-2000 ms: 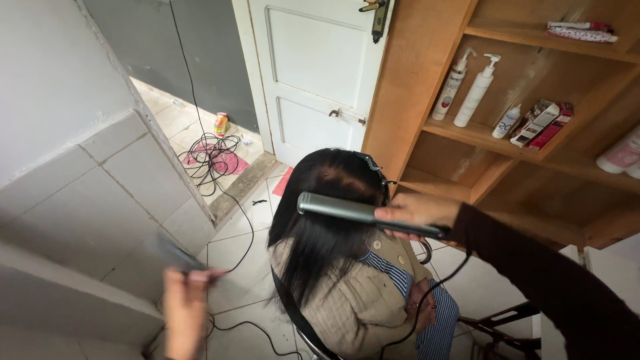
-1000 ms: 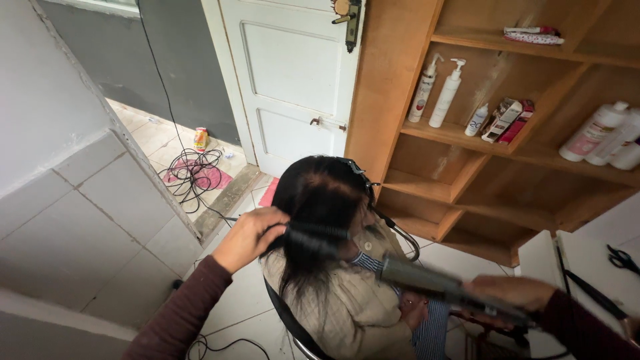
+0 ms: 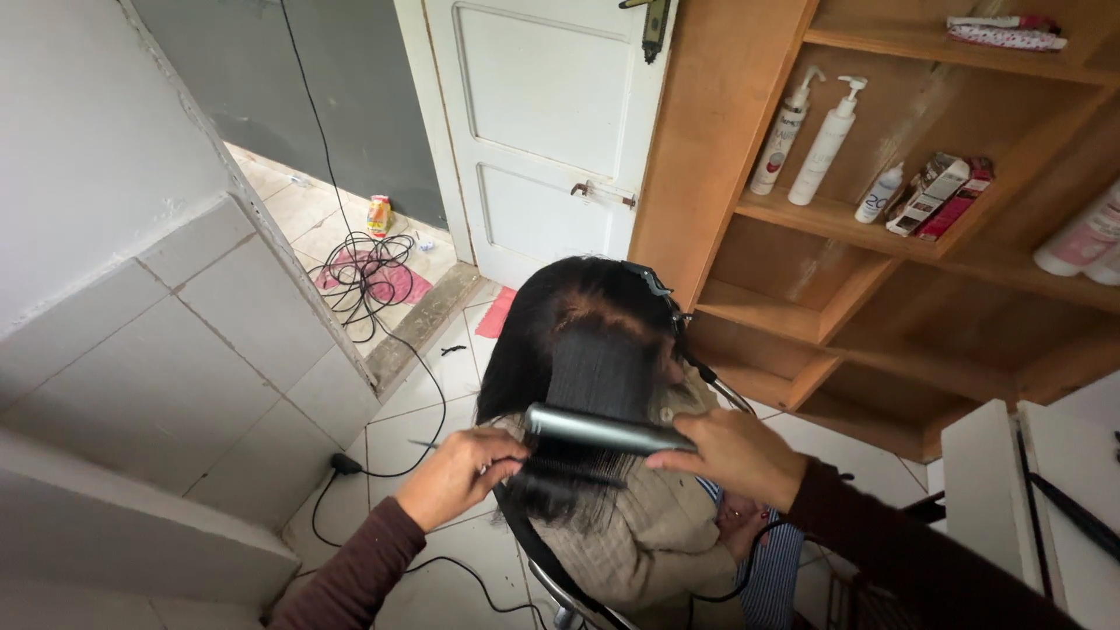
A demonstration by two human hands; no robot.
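Note:
A person with long black hair point(image 3: 525, 350) sits in a chair below me, turned away. My right hand point(image 3: 735, 451) is closed around a grey hair straightener point(image 3: 604, 429), whose plates lie across a flat section of the hair. Just below it, my left hand point(image 3: 464, 472) pinches a dark fine-toothed comb point(image 3: 577, 473), its teeth in the same section; the comb's thin tail sticks out to the left of the hand. A hair clip point(image 3: 649, 280) sits at the top right of the head.
A wooden shelf unit point(image 3: 840, 229) with pump bottles point(image 3: 823, 144) and boxes point(image 3: 929, 194) stands at the right, beside a white door point(image 3: 542, 96). Black cable point(image 3: 367, 276) lies coiled in the doorway and runs across the tiled floor. A white cabinet point(image 3: 984, 490) is at the lower right.
The straightener, off to the right of the hair one second ago, now lies across a section. My left hand has moved from beside the head down to below the straightener with the comb.

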